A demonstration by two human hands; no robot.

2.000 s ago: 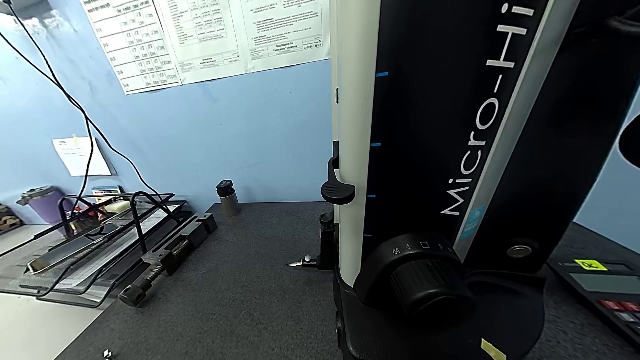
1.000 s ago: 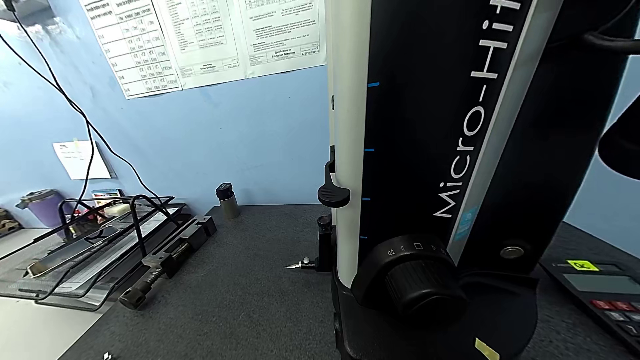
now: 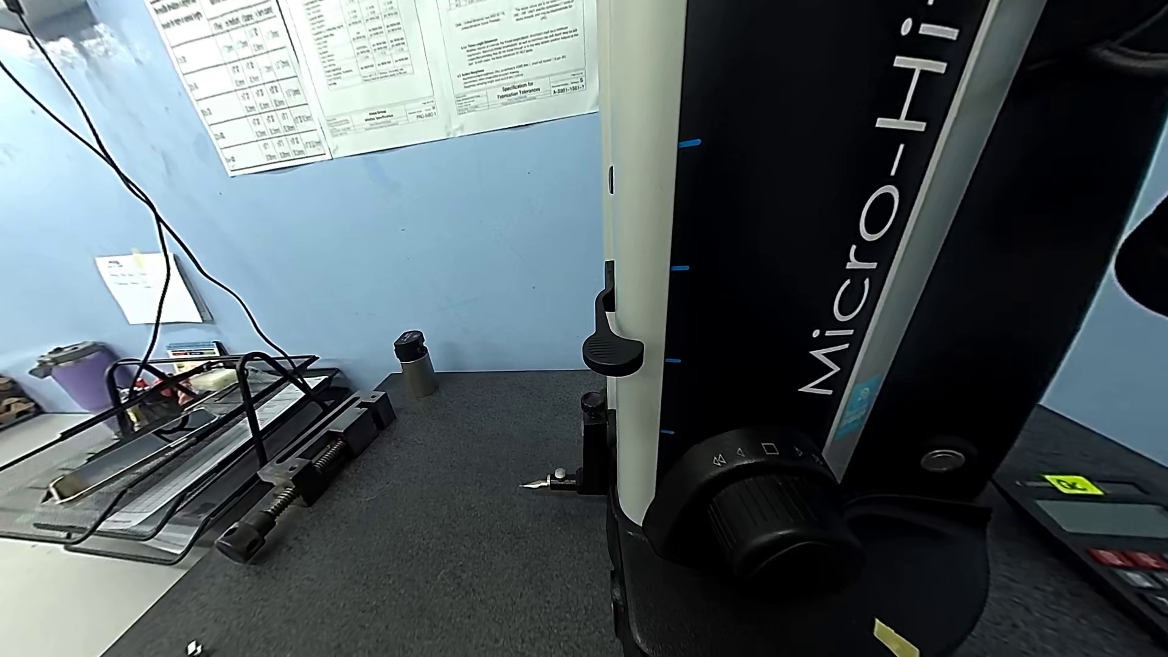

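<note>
Neither of my hands shows in the head view. A tall Micro-Hite height gauge [image 3: 785,228] stands upright on a dark granite surface plate [image 3: 474,566]. Low on its front is a ribbed black knob [image 3: 780,525], and a black lever [image 3: 613,351] juts from the left side of its column. Below that lever a black probe holder [image 3: 595,447] carries a small pointed tip [image 3: 540,484] aimed left, above the plate. A steel screw vise [image 3: 315,465] lies at the plate's left edge. Behind it stands a small grey cylinder with a black cap [image 3: 416,363].
A black mesh tray [image 3: 251,411] with papers sits at the left, near a purple bin [image 3: 82,374]. Cables [image 3: 137,192] hang in front of the blue wall, which bears printed sheets [image 3: 370,64]. At the right lies a calculator [image 3: 1104,520]. A small shiny piece [image 3: 193,649] is at the bottom left.
</note>
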